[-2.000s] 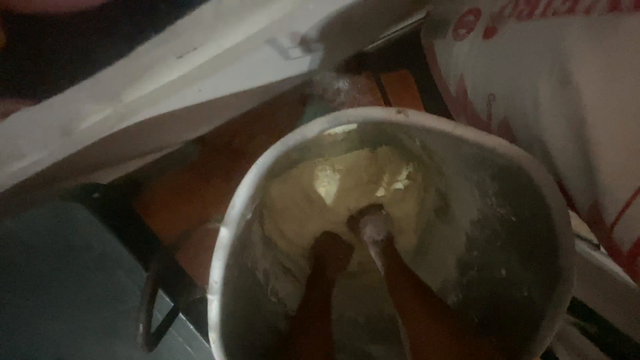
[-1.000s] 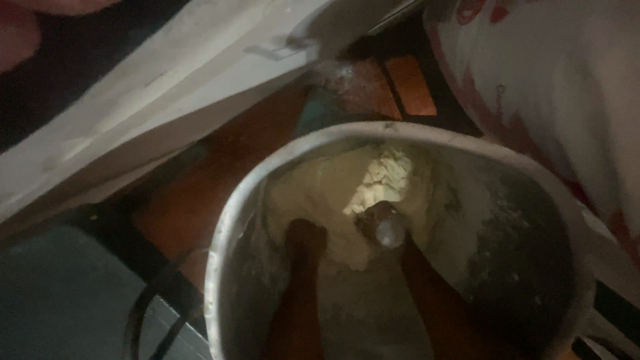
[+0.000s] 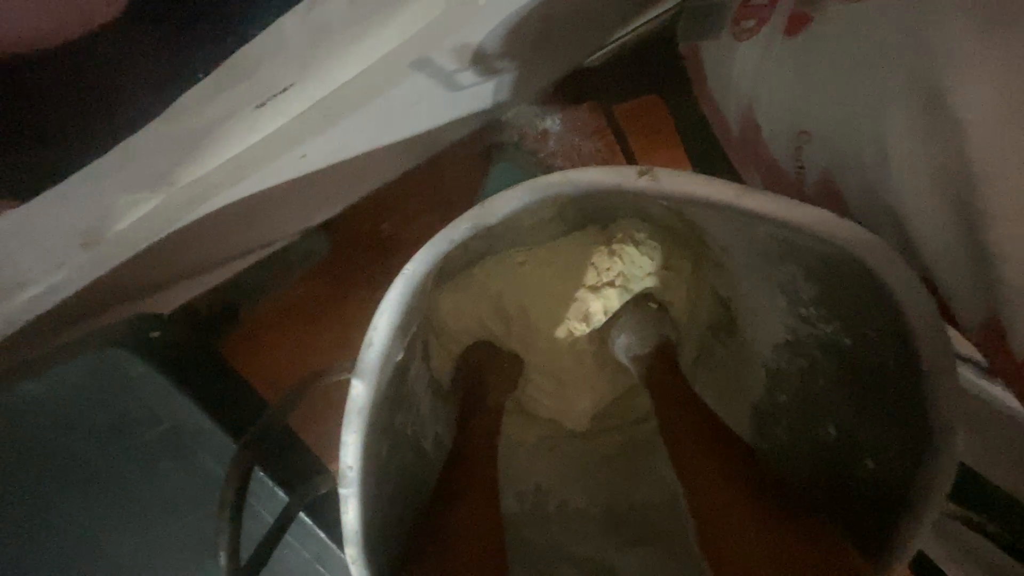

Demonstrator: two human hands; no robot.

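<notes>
A deep, light-rimmed metal tub (image 3: 640, 174) holds a large mass of pale dough (image 3: 528, 296), with a bright patch of light on its rough upper right part. Both my forearms reach down into the tub. On the dough's left side rests my left hand (image 3: 488, 368), its fingers dark and hidden against the dough. My right hand (image 3: 644, 328), whitish over its back, presses on the dough just below the lit patch. The fingers of this hand are out of sight too. Pale smears mark the tub's inner wall.
A white sheet-like surface (image 3: 320, 136) slants across the upper left. At the upper right stands a white sack with red print (image 3: 864, 104). A dark grey flat-topped object (image 3: 104, 456) lies at the lower left, beside a curved handle or cable (image 3: 236, 496). Orange flooring (image 3: 320, 312) shows behind the tub.
Two seconds ago my hands were closer together on the dough; they are now farther apart. The lit patch shows more broken, rough dough than before.
</notes>
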